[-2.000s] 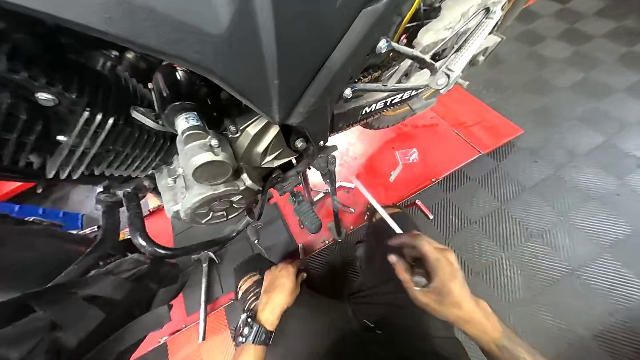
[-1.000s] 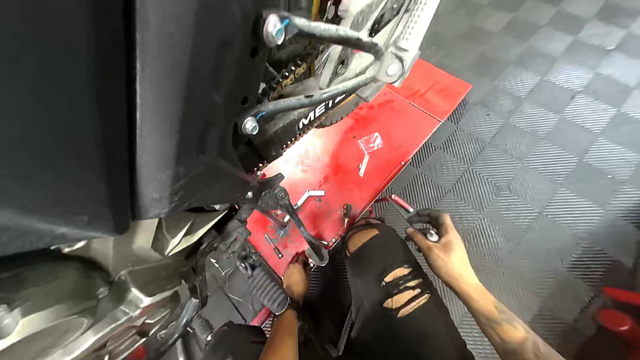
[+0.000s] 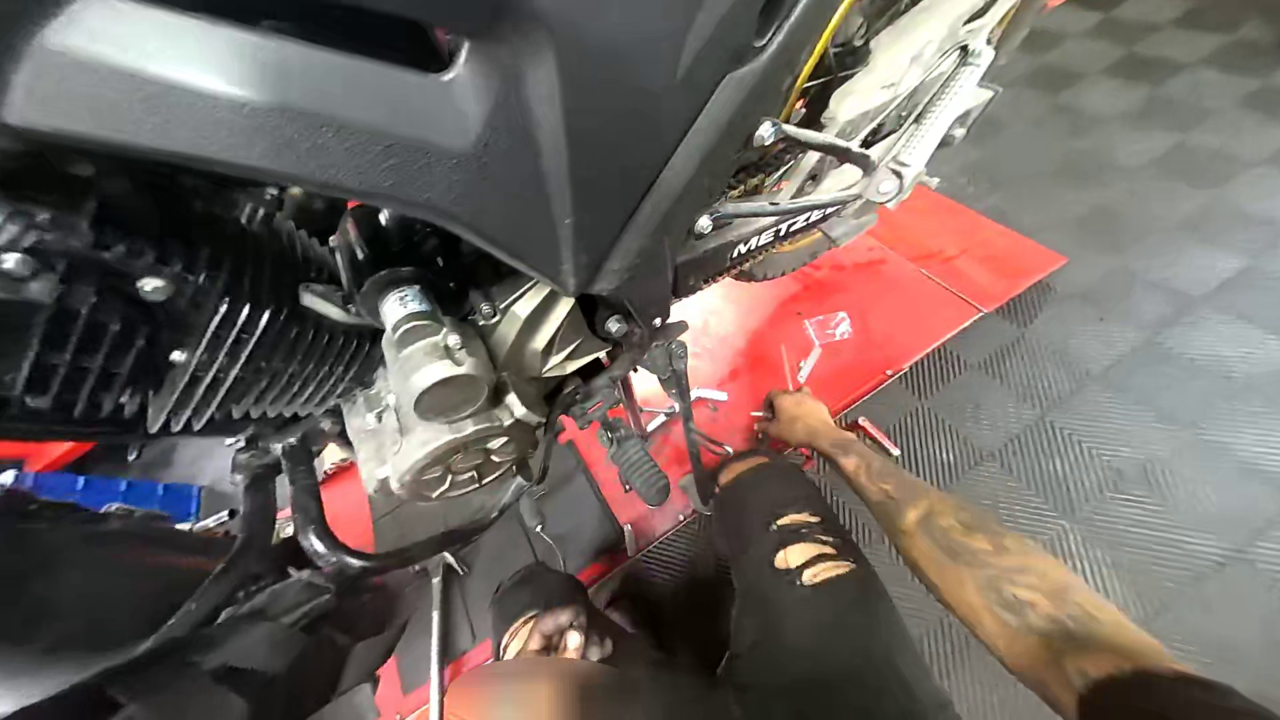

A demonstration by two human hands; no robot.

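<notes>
My right hand (image 3: 795, 418) reaches down to the edge of the red platform (image 3: 930, 300), fingers bent. Thin pale rods show at its fingertips; whether it grips them is unclear. Beyond it lie a silver L-shaped piece (image 3: 808, 362) and a small clear plastic bag (image 3: 828, 327). My left hand (image 3: 562, 632) is near my knee at the bottom, fingers curled, its contents hidden. Above both hands stands a motorcycle with a bare metal engine case (image 3: 470, 462), a black rubber-topped foot pedal or peg (image 3: 638, 468) and a black lever-like part (image 3: 688, 420).
A black tubular frame bar (image 3: 330, 545) crosses at lower left. A long metal T-shaped tool (image 3: 437, 630) stands near it. A blue tray (image 3: 110, 495) is at far left. A red-handled item (image 3: 878, 437) lies on the grey tile floor (image 3: 1130, 420).
My right hand has moved from over the grey floor to the red platform's edge; the tool seen in it earlier no longer shows. My left hand has drawn back from beside the foot pedal. The view has shifted.
</notes>
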